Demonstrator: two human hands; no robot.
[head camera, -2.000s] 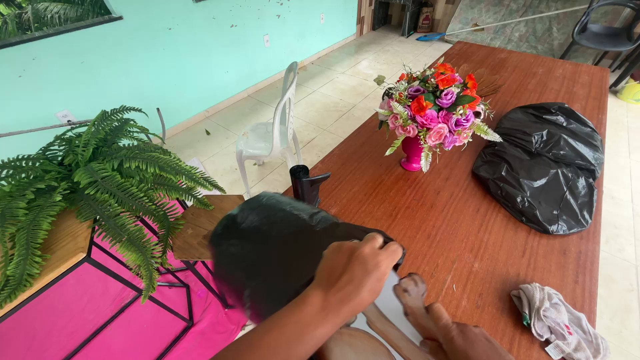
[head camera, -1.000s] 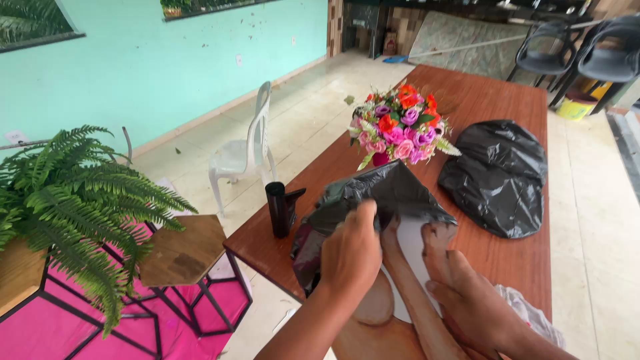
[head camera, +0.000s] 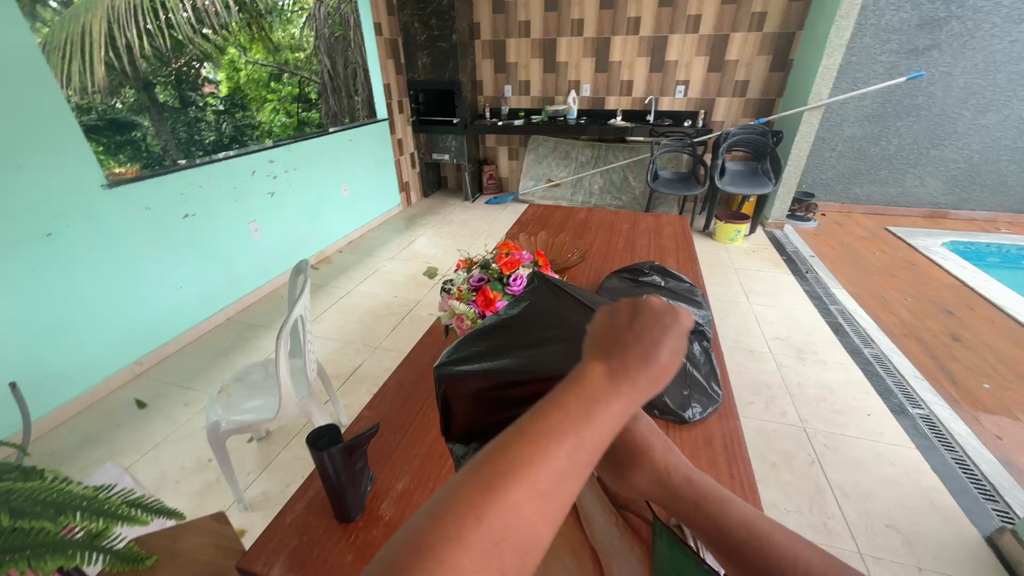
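A black plastic bag (head camera: 512, 352) covers the far end of a flat picture panel (head camera: 604, 528), whose lower part shows skin-toned and green areas. My left hand (head camera: 640, 344) is closed in a fist on the bag's upper right edge. Below it, my right hand (head camera: 628, 460) is mostly hidden behind my left forearm, so its fingers cannot be made out. Another black plastic bag (head camera: 692, 376) lies on the wooden table (head camera: 632, 232) beyond my hands. The colourful artificial flowers (head camera: 496, 288) are partly behind the covered panel.
A black tube-shaped holder (head camera: 342, 472) stands at the table's left edge. Left of the table are a white plastic chair (head camera: 272, 384) and a fern (head camera: 72, 512). Black chairs (head camera: 740, 168) and a yellow bucket (head camera: 730, 227) stand past the far end. A long pole (head camera: 608, 166) slants across there.
The bag now stands up as a broad, taut cover over the panel's far end. My left hand has moved across in front of my right. The view has swung up and right.
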